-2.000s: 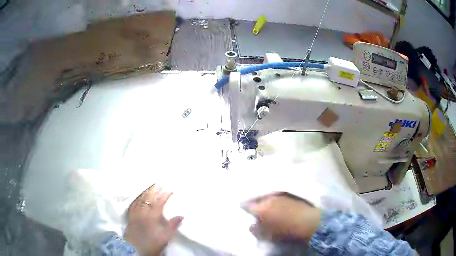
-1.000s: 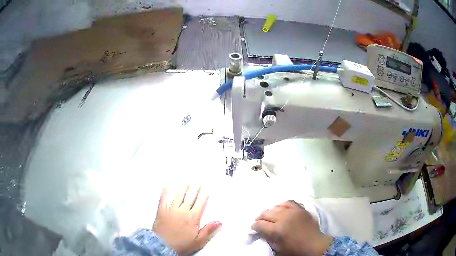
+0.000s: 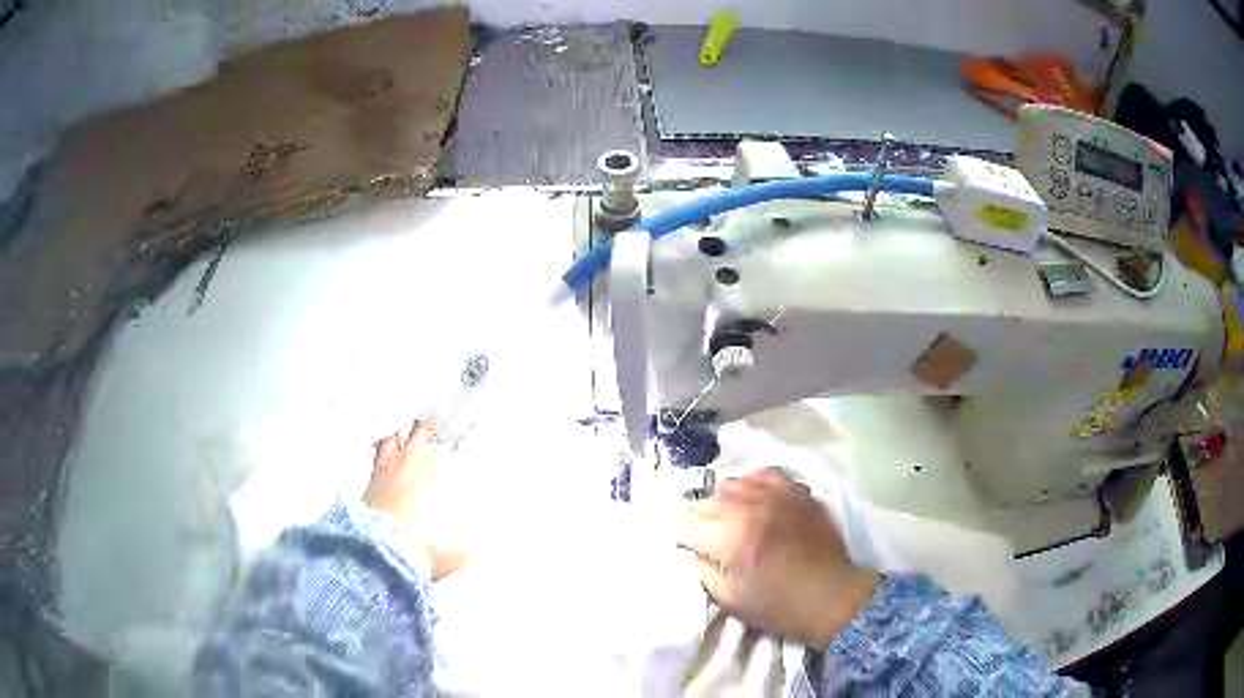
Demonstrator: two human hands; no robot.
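White fabric [image 3: 573,600] lies on the white machine table in front of and under the sewing machine head [image 3: 846,327]; glare hides most of its edges. My right hand [image 3: 771,552] rests on the fabric just in front of the presser foot [image 3: 693,443], fingers bent and pointing left; whether it pinches the cloth is hidden. Folds of cloth show below and to the right of it. My left hand [image 3: 409,491] lies on the white surface left of the needle area, partly washed out by glare, its grip unclear.
A blue hose [image 3: 750,198] runs along the head. A control panel [image 3: 1098,177] and white box [image 3: 993,205] sit at right. A cardboard sheet [image 3: 314,109] lies back left. A yellow-green tool [image 3: 716,38] and orange cloth [image 3: 1030,82] are behind.
My left hand has moved left and away from me. My right hand has moved up close to the presser foot. Cloth now shows bunched right of the needle area.
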